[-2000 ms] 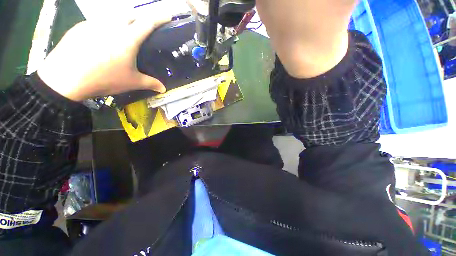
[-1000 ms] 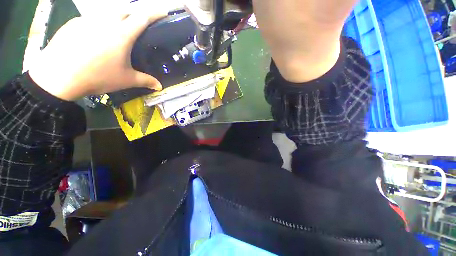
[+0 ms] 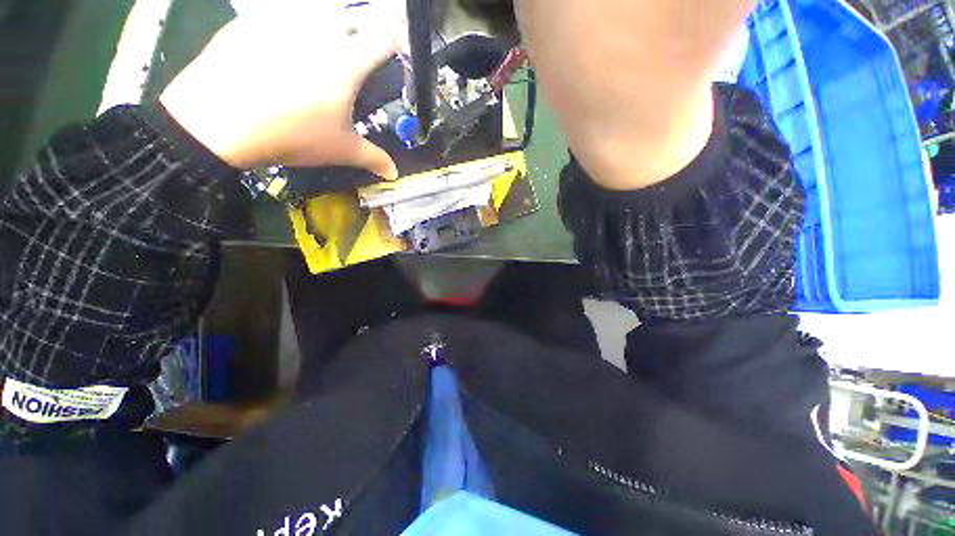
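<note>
The black socket housing [image 3: 429,159] lies on the fixture [image 3: 337,225], which has yellow-black edges and white padding [image 3: 440,191]. A grey block [image 3: 444,230] sits at the fixture's front. My left hand [image 3: 293,89] grips the housing's left part, thumb along its near edge. The screwdriver [image 3: 421,63] stands upright over the housing, its blue nose part [image 3: 406,128] at the housing's surface. My right hand [image 3: 628,73] is raised at the top edge; its fingers are cut off by the frame, so its hold on the screwdriver cannot be seen.
A large blue bin [image 3: 864,157] stands at the right. The green bench top [image 3: 550,225] surrounds the fixture. A pale rail [image 3: 134,52] runs at the upper left. A red part [image 3: 509,67] is beside the screwdriver. Metal racks show at the lower right.
The view has shifted, so the fixture appears further right. My left hand and the housing appear moved right relative to the screwdriver nose, which now sits nearer my left fingers.
</note>
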